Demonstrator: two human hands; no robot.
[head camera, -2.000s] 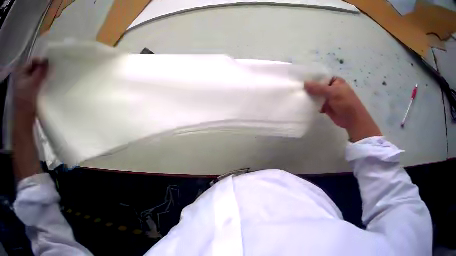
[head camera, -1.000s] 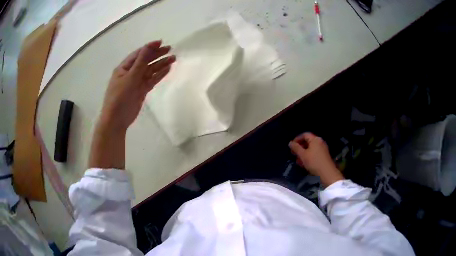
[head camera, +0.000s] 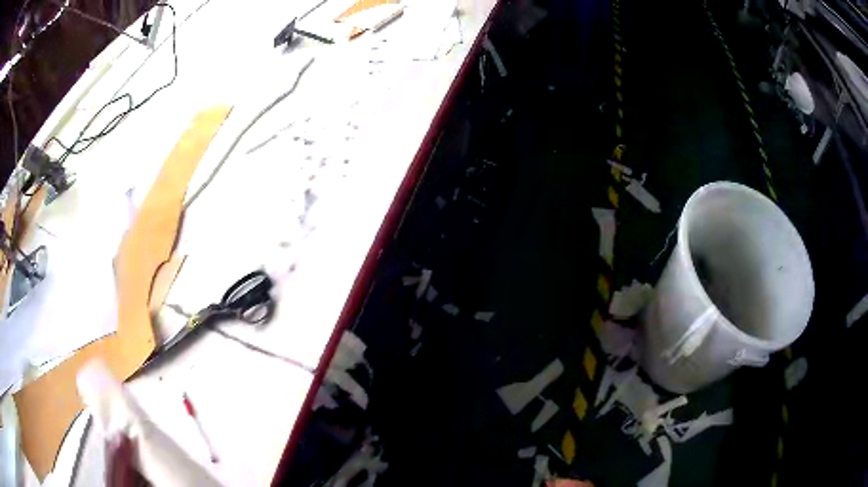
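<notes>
A blurred white fabric piece (head camera: 143, 433) is at the bottom left, held up over the table. My left hand (head camera: 120, 462) is blurred and cut off by the bottom edge, with its fingers against the fabric. My right hand (head camera: 569, 482) shows only as a small sliver at the bottom edge, over the floor; its fingers are hidden. Black-handled shears (head camera: 249, 297) lie on the table beside tan card patterns (head camera: 152, 238). A red-capped pen (head camera: 200, 428) lies near the front.
A white tub (head camera: 680, 352) stands on the dark floor, with white scraps (head camera: 533, 390) around it and yellow-black tape (head camera: 603, 285) nearby. The table's red edge (head camera: 381, 238) runs diagonally. A dark T-shaped tool (head camera: 303, 36) and cables (head camera: 124, 105) lie farther off.
The view has swung right towards the floor and tub. The fabric, on the table a second ago, is now raised at my left hand. My right hand has moved almost out of view.
</notes>
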